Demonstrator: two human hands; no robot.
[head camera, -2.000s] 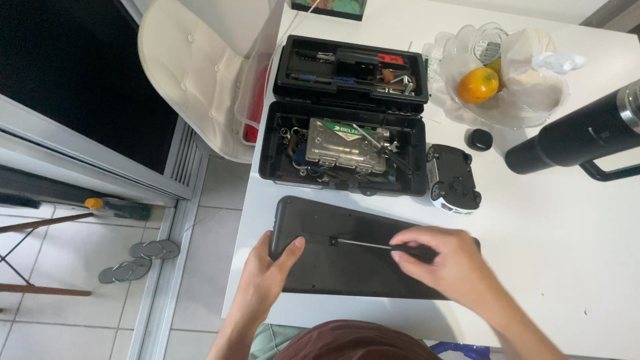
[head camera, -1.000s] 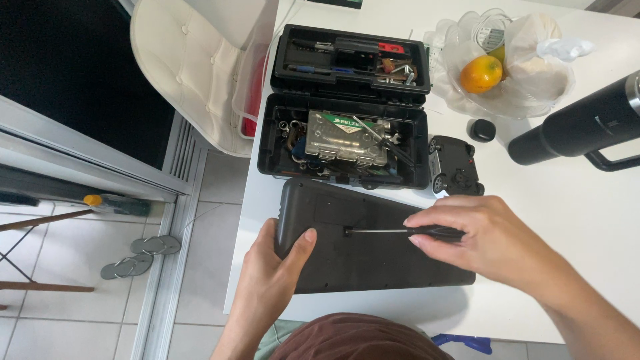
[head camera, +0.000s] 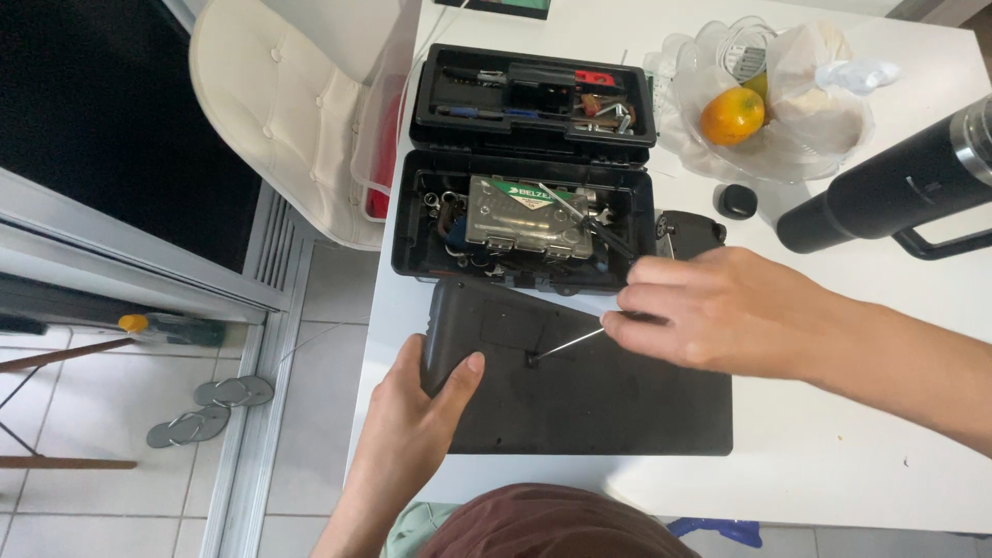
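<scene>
A black plastic panel-like device (head camera: 620, 403), its underside showing a rectangular cover outline and small screw holes, lies on the white table. My left hand (head camera: 434, 395) grips its left end, thumb on top. In my right hand (head camera: 690, 314) is a screwdriver (head camera: 570, 341) with a thin metal shaft; its tip sits at a small recess beside the cover outline. Most of its handle is hidden by my fingers. Just beyond the device stands an open black toolbox (head camera: 407, 225) holding a clear-lidded case (head camera: 527, 221), wrenches and another screwdriver (head camera: 570, 205).
An upturned toy car (head camera: 694, 232) is right of the toolbox, partly behind my right hand. Farther right are a small black round-cornered case (head camera: 736, 201), a black tumbler with a handle (head camera: 868, 186) and a glass fruit bowl (head camera: 690, 77). A white chair (head camera: 279, 116) stands left of the table.
My right hand has lifted toward the toolbox side, tilting the screwdriver from nearly level to a slant across the device, while its tip stays by the recess. My left hand keeps its hold.
</scene>
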